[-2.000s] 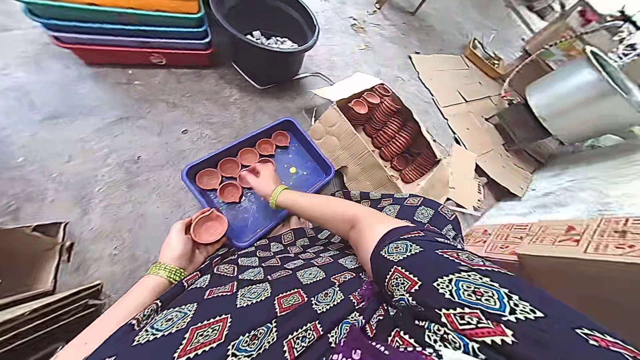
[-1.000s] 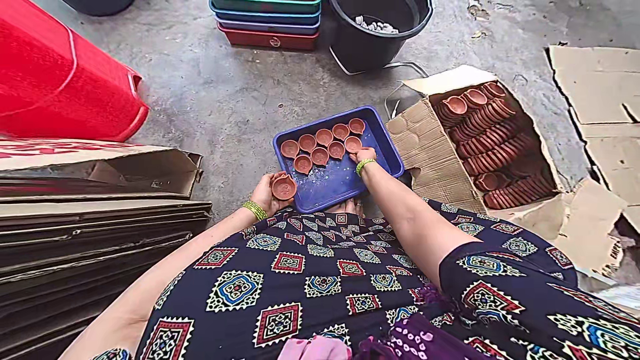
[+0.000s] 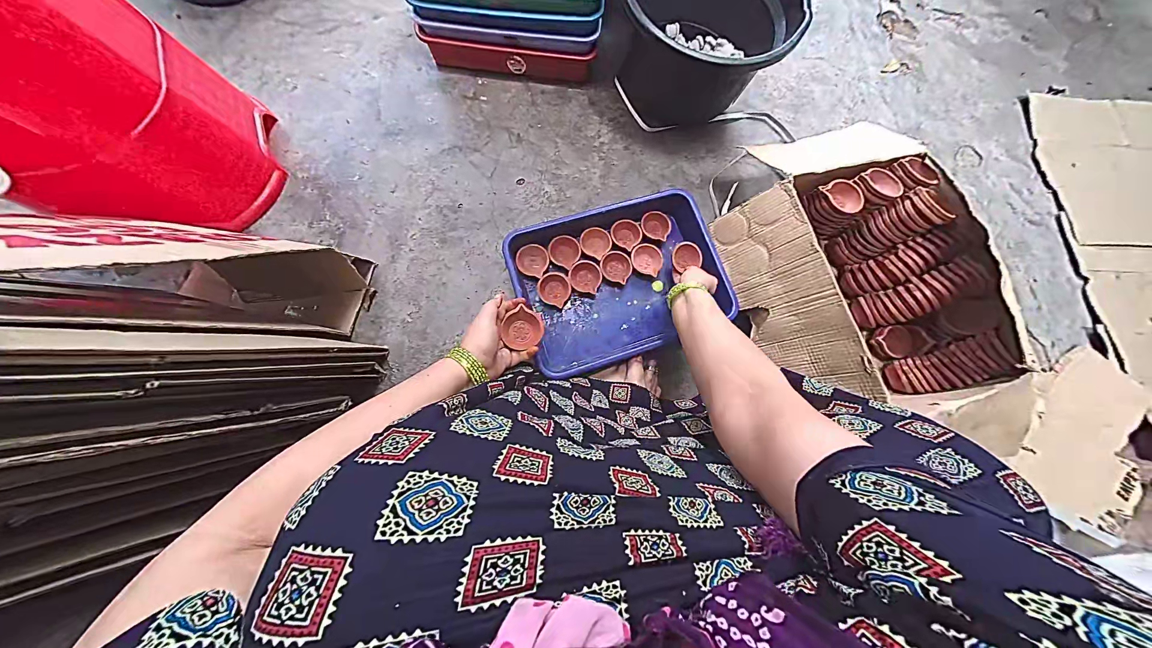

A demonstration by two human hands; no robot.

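Observation:
A blue plastic tray [image 3: 594, 346] lies in front of me, with two rows of clay diya lamps, such as this clay diya [image 3: 595, 242], along its far side. My left hand [image 3: 490, 340] holds a clay diya [image 3: 522, 328] at the tray's near left corner, its hollow facing up. At the tray's right side, my right hand [image 3: 697, 277] has its fingers on the near edge of another clay diya [image 3: 687, 256], at the right end of the nearer row. My right fingertips are partly hidden by the hand itself.
An open cardboard box [image 3: 976, 270] of stacked clay diyas stands at the right. Folded cardboard [image 3: 180, 360] and a red bucket [image 3: 135, 117] are at the left. Stacked plastic trays [image 3: 508, 58] and a black tub [image 3: 688, 85] holding pale lumps stand beyond the blue tray.
More diyas now stand in the nearer row than two seconds ago. My right hand has moved rightward along that row. My left hand still holds a diya. The view has swung left.

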